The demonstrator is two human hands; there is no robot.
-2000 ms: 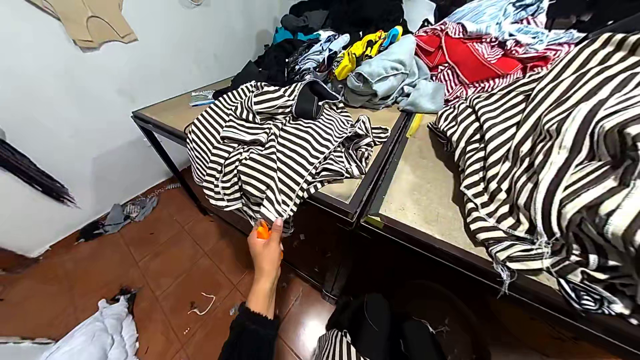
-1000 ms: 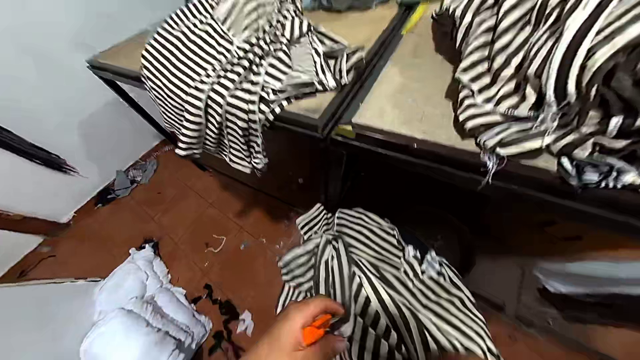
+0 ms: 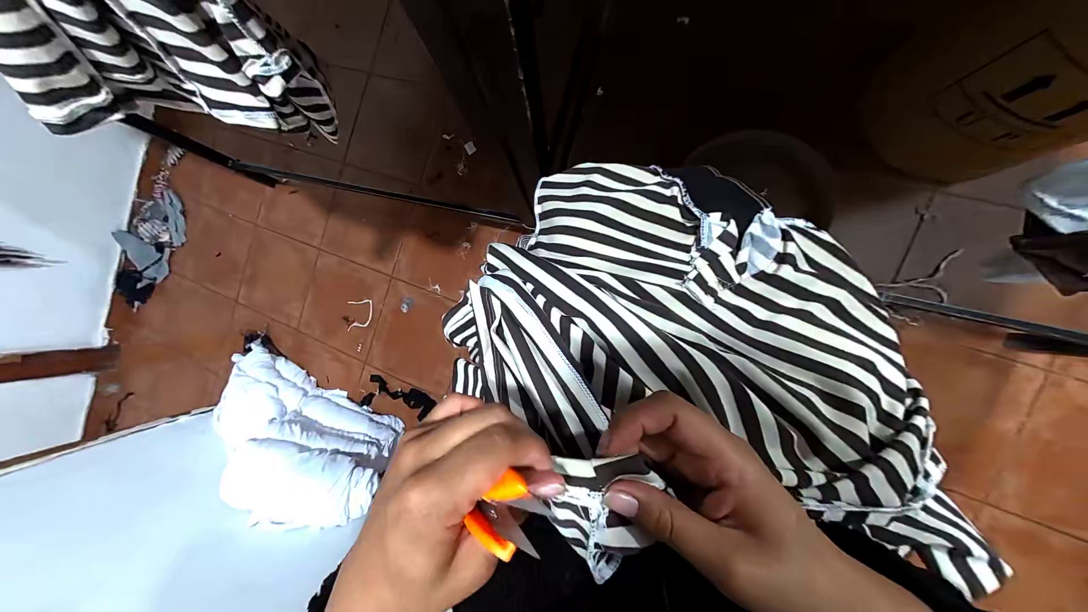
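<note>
A black-and-white striped knit garment (image 3: 680, 314) with overlocked seams and a black neck part lies over my lap. My left hand (image 3: 459, 493) holds small orange-handled thread snips (image 3: 501, 514), their blades apart beside a seam edge, while its thumb and forefinger also touch the cloth. My right hand (image 3: 705, 493) pinches the seamed edge between thumb and forefinger, just right of the blades. Part of each palm is hidden.
Another striped garment (image 3: 187, 59) hangs at the upper left. A white cloth bundle (image 3: 297, 433) lies at the left. Grey and black scraps (image 3: 153, 242) and loose threads are on the tiled floor (image 3: 340, 289). Dark table legs (image 3: 531, 85) stand ahead.
The view has tilted down from the tabletop to my lap. My left hand with the snips has come to the lap garment's edge, and my right hand is now in view holding that edge.
</note>
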